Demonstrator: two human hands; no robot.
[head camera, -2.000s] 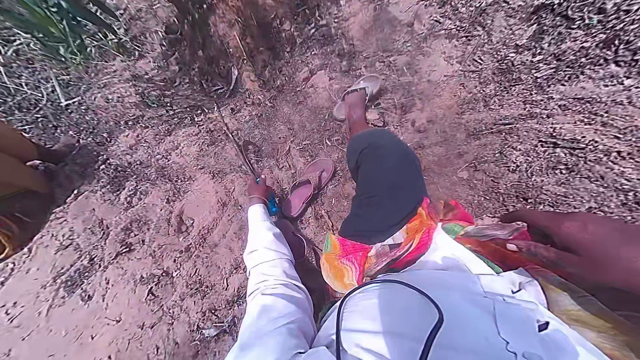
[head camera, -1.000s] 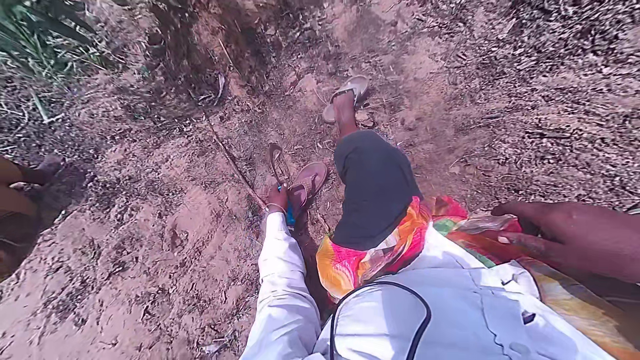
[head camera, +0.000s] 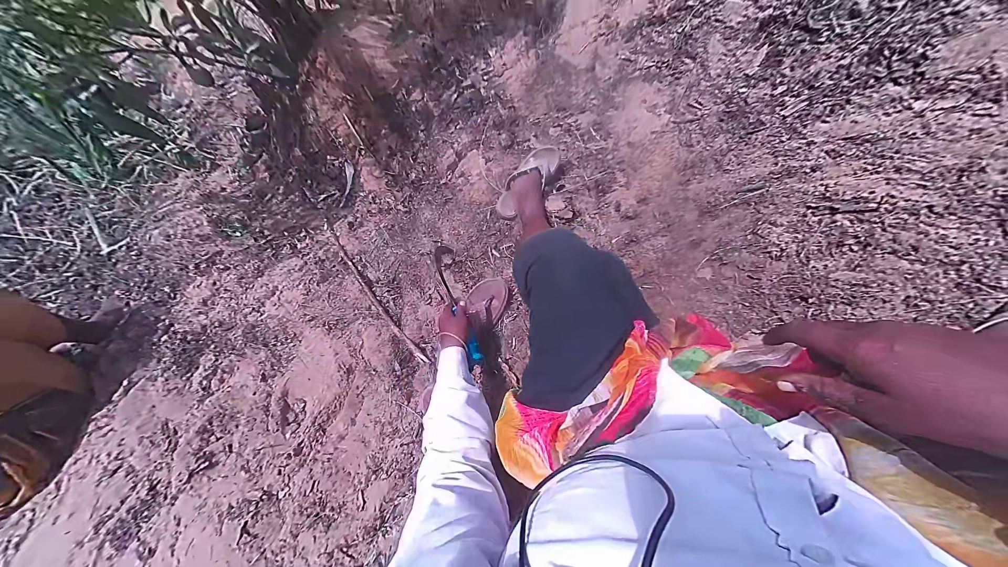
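Note:
My left hand (head camera: 453, 323), in a white sleeve, is closed around a small sickle (head camera: 443, 272). Its dark curved blade points away from me, and a blue part (head camera: 475, 346) shows below the fingers. Beside that hand is a brown sandal (head camera: 488, 299) on one foot. A thin stick (head camera: 378, 303) lies on the soil to the hand's left. My right hand (head camera: 890, 370) is at the right, thumb and fingers against a multicoloured cloth (head camera: 724, 354); its grip on the cloth is unclear.
Another person's leg (head camera: 39, 346) is at the left edge. Green plants (head camera: 94, 102) grow at the upper left. My other foot wears a pale sandal (head camera: 543, 161) farther ahead. Dry, uneven soil (head camera: 299, 409) with plant litter lies around. A black cord (head camera: 606, 461) loops over the white garment.
My left hand has moved right, from against the stick to beside the brown sandal, with the sickle still held. My right hand stays by the multicoloured cloth.

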